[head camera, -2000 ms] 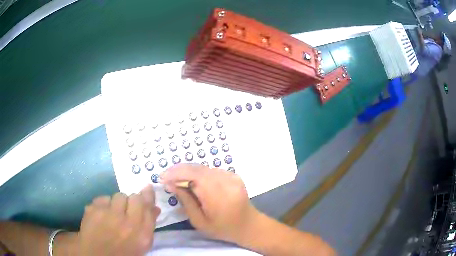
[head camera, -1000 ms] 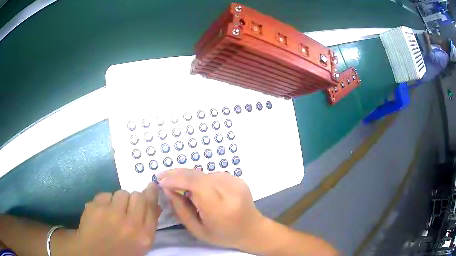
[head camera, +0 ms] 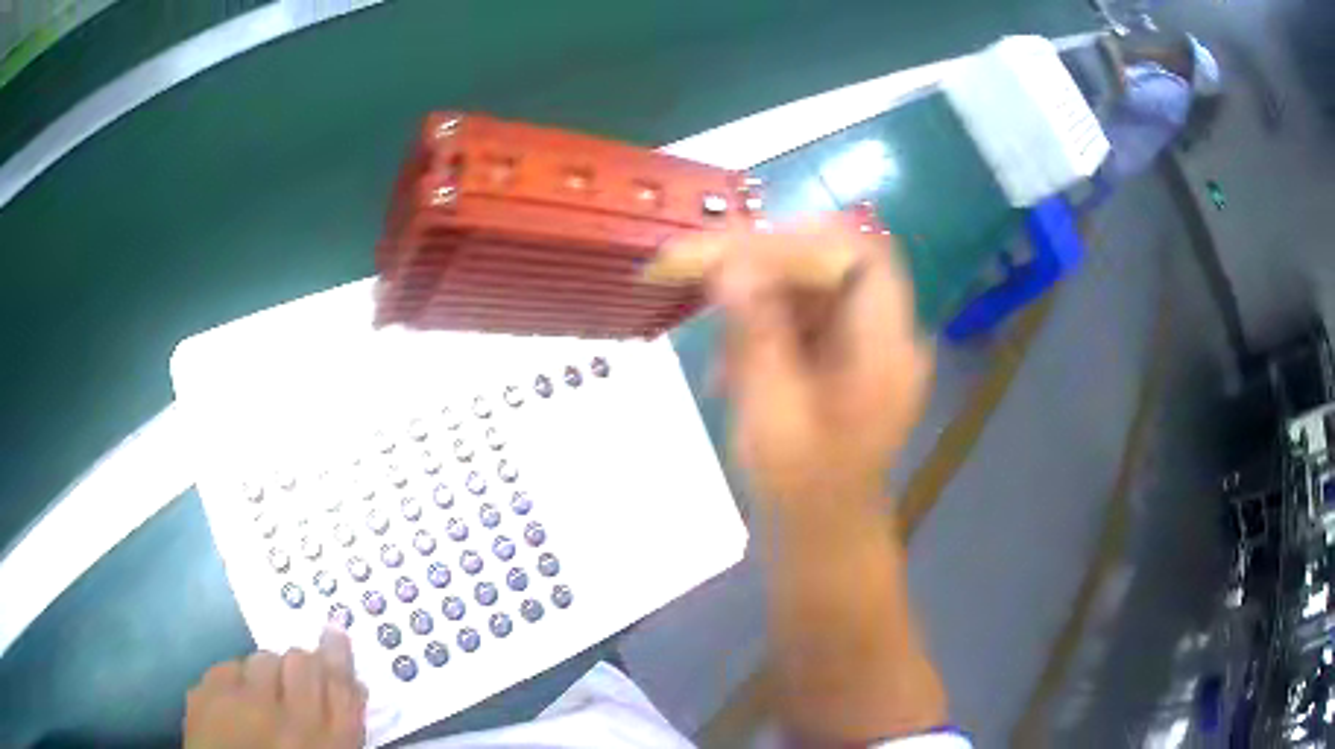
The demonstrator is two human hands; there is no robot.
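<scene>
My right hand (head camera: 820,351), blurred, is raised in front of the right end of the red-brown fixture stack (head camera: 542,249). Its fingers hold the tan pick-up stick (head camera: 681,264), whose tip points left over the stack's front side. Whether a part is on the tip I cannot tell. The stack's top shows seats in a line, the rightmost one silvery. My left hand (head camera: 278,702) is at the white tray's (head camera: 644,483) near left edge, a fingertip by a small round part (head camera: 340,616). Rows of such parts lie on the tray.
A single red-brown fixture (head camera: 867,220) is mostly hidden behind my right hand. Stacked white trays (head camera: 1025,117) stand at the far right above a blue stool (head camera: 1032,271). A person (head camera: 1157,110) is beyond them. Green surface with white strips surrounds the tray.
My right hand has moved from the tray's near edge up and right to the stack with the stick. My left hand remains by the near edge. The view has shifted, uncovering the near rows of parts.
</scene>
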